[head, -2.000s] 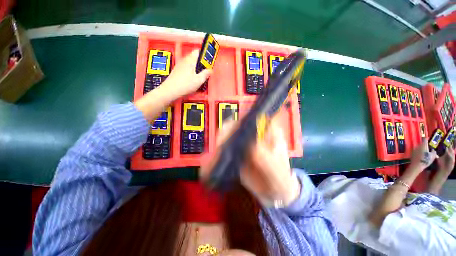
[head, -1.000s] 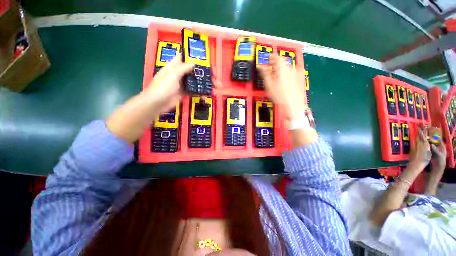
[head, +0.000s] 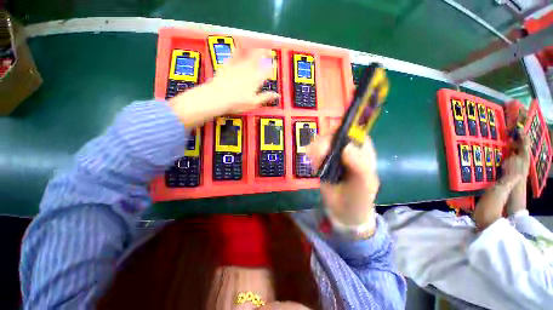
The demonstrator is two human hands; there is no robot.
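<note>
A red tray (head: pixel 242 189) holds black phones with yellow screen surrounds in two rows. My right hand (head: pixel 355 175) grips a phone (head: pixel 364 112), raised and steeply tilted over the tray's right end. My left hand (head: pixel 239 88) reaches over the back row, fingers on or just above the third phone (head: pixel 271 91); whether it grips it cannot be told. The second back-row phone (head: pixel 221 51) sits slightly askew, its lower part hidden by that hand. The fourth phone (head: pixel 304 79) shows a lit screen. The back-right pocket (head: pixel 332 79) is empty.
A brown carton (head: pixel 21 79) stands at far left. At right, another red tray (head: pixel 449 145) of phones lies on the green surface (head: pixel 406 133), with a further tray (head: pixel 536 148) beyond. A person's hands and white sleeves (head: pixel 436 248) are beside it.
My right hand has lifted a phone and moved toward me. The phone held in my left hand now lies askew in the back row, and that hand has shifted right. The back-right pocket has emptied.
</note>
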